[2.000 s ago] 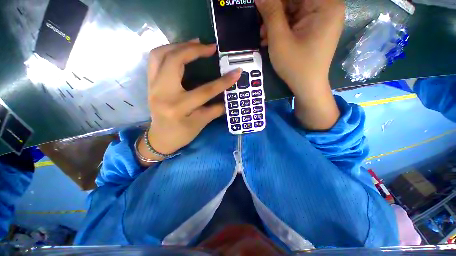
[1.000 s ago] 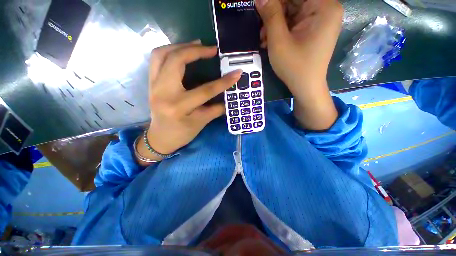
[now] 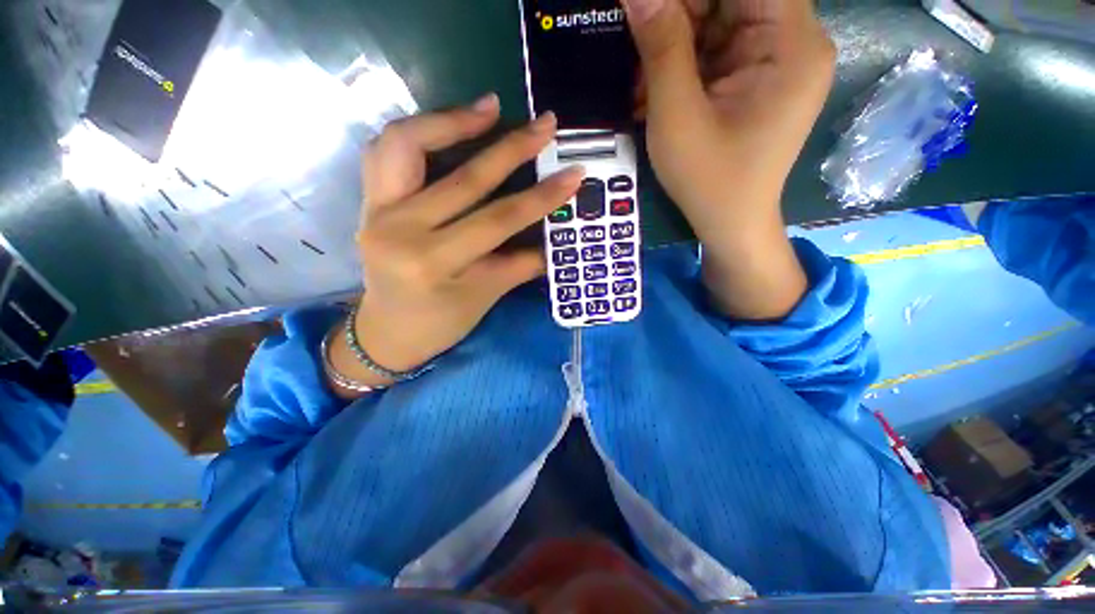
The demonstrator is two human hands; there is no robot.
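An open white flip phone (image 3: 594,258) lies upright in front of me, its keypad half towards my body and its black half, printed "sunstech", cut off by the top edge. My left hand (image 3: 450,234) holds it from the left, with fingertips on the hinge and upper keypad and the thumb at its left side. My right hand (image 3: 726,102) is at the black half's upper right corner, thumb on the screen edge, other fingers curled. Whether it pinches a film edge cannot be told. A black film (image 3: 154,72) lies on the glossy clear backing sheet (image 3: 282,192) at left.
A crumpled clear heap with blue bits (image 3: 901,126) lies on the dark green bench (image 3: 1009,132) at right. A small white object (image 3: 961,22) lies at the top right. Another black film piece (image 3: 30,314) is at the left edge. Blue sleeves of other people show at both sides.
The phone has shifted slightly right. My left index finger has lifted from the black half's side, and another fingertip now rests near the hinge. My right hand has moved little.
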